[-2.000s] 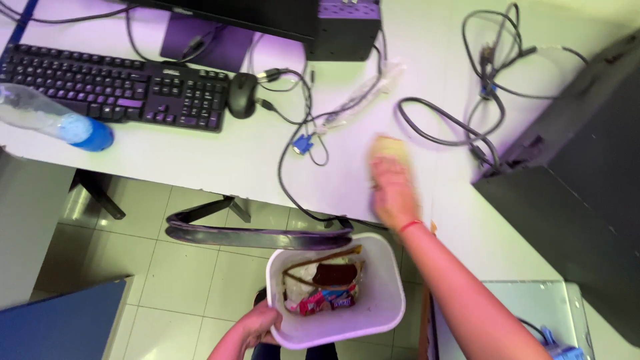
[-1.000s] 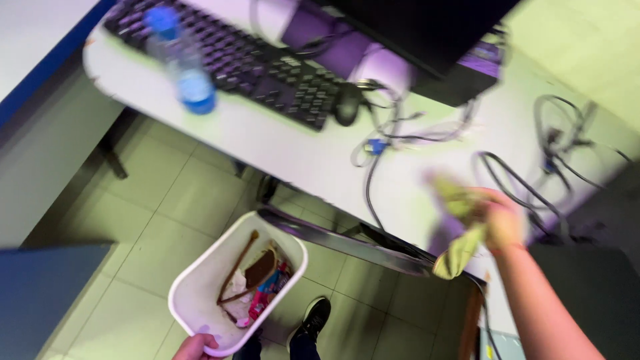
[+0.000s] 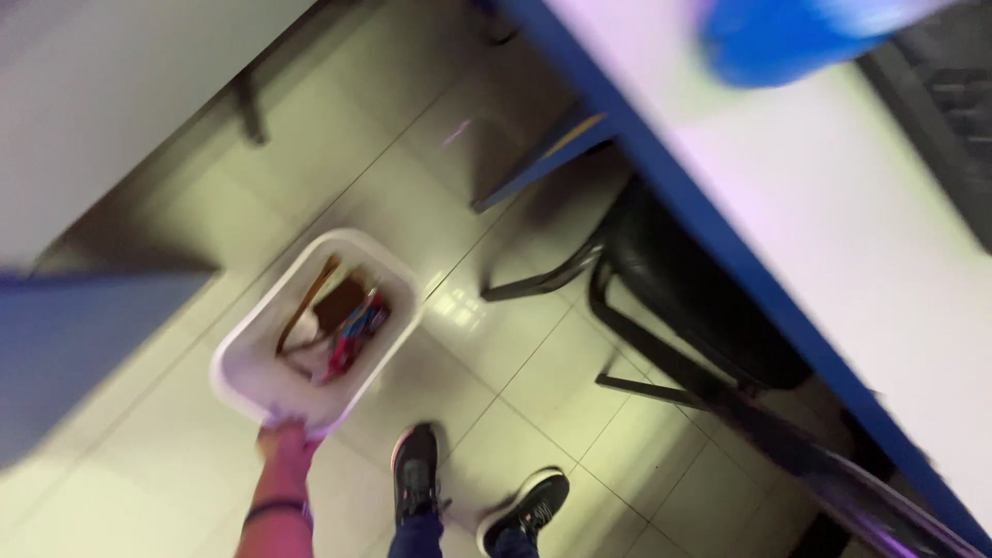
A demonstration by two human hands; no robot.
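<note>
My left hand (image 3: 288, 440) grips the near rim of a white plastic waste bin (image 3: 244, 341), which hangs tilted over the tiled floor. Inside the bin lie a brown piece of rubbish (image 3: 341, 302), a brown strip (image 3: 308, 304), and a crumpled red and blue wrapper (image 3: 358, 333). A dark band circles my left wrist. My right hand is out of view, and so is the yellowish cloth. At the upper right, the blurred blue end of a bottle (image 3: 763, 43) lies over the white desk, beside a black keyboard (image 3: 949, 108).
A black chair (image 3: 697, 287) with metal legs stands partly under the blue-edged white desk (image 3: 852, 201) on the right. Another pale desktop (image 3: 116, 93) fills the upper left, with a blue panel (image 3: 85, 341) below it. My shoes (image 3: 416, 469) are on the floor tiles.
The view has swung left toward the floor. My right hand, which held a yellowish cloth over the desk, has left the view. My left hand still holds the bin, now away from the desk edge.
</note>
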